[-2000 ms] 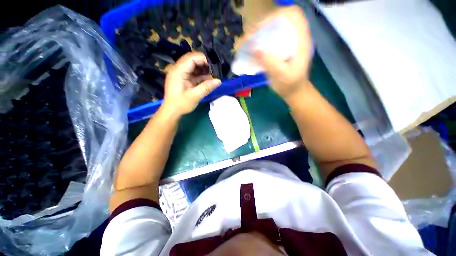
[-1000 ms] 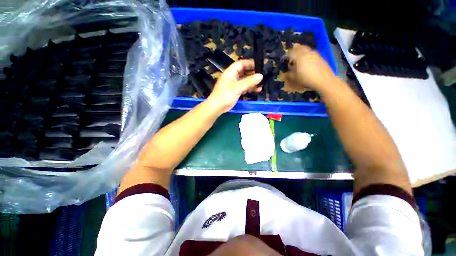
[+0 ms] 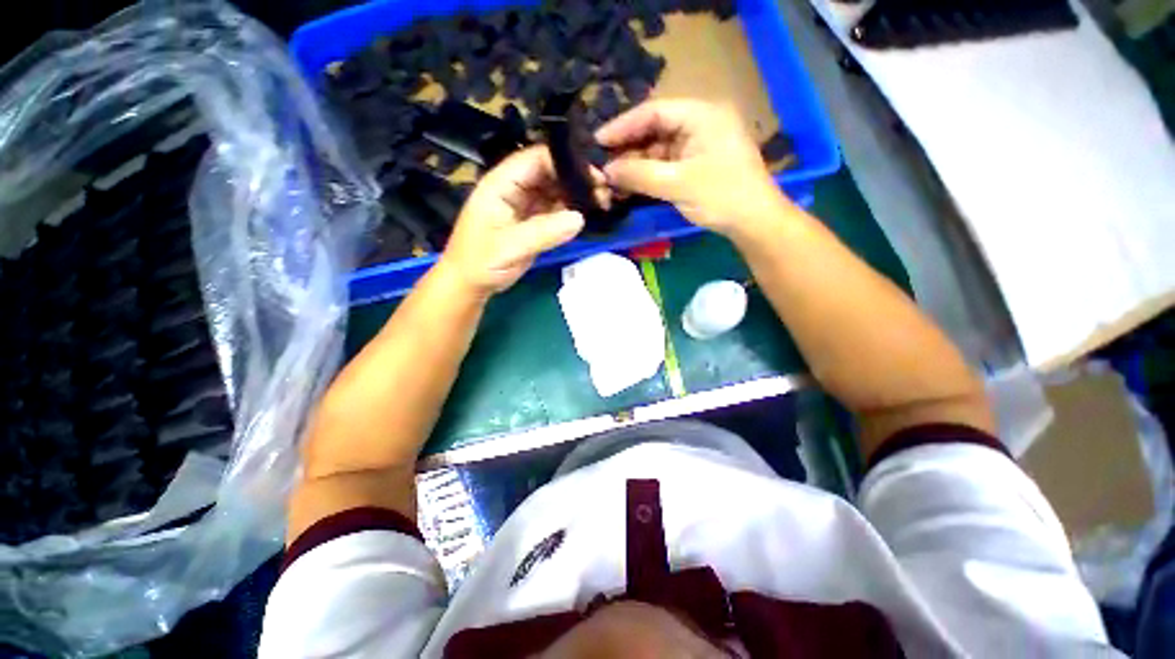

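My left hand [image 3: 515,219] holds a long black housing [image 3: 567,161] roughly upright over the front part of the blue tray [image 3: 825,135]. My right hand [image 3: 689,161] is at the housing's right side, thumb and fingertips close together against it; whether a small piece is between them cannot be told. Many small black pieces [image 3: 483,58] and a few longer dark housings [image 3: 412,200] lie in the tray on cardboard. The whitish glue bottle [image 3: 715,309] is on the green mat, right of the folded white cloth [image 3: 612,322].
A yellow-green strip [image 3: 670,328] with a red end lies beside the cloth. A clear plastic bag [image 3: 277,258] surrounds rows of black parts [image 3: 103,348] at left. A white sheet [image 3: 1018,180] at right bears a row of black parts [image 3: 966,19]. Cardboard [image 3: 1102,444] is at lower right.
The bottle, in my right hand two seconds ago, stands on the mat. My right hand has moved from the small pieces at the tray's right to the housing. The camera view has shifted.
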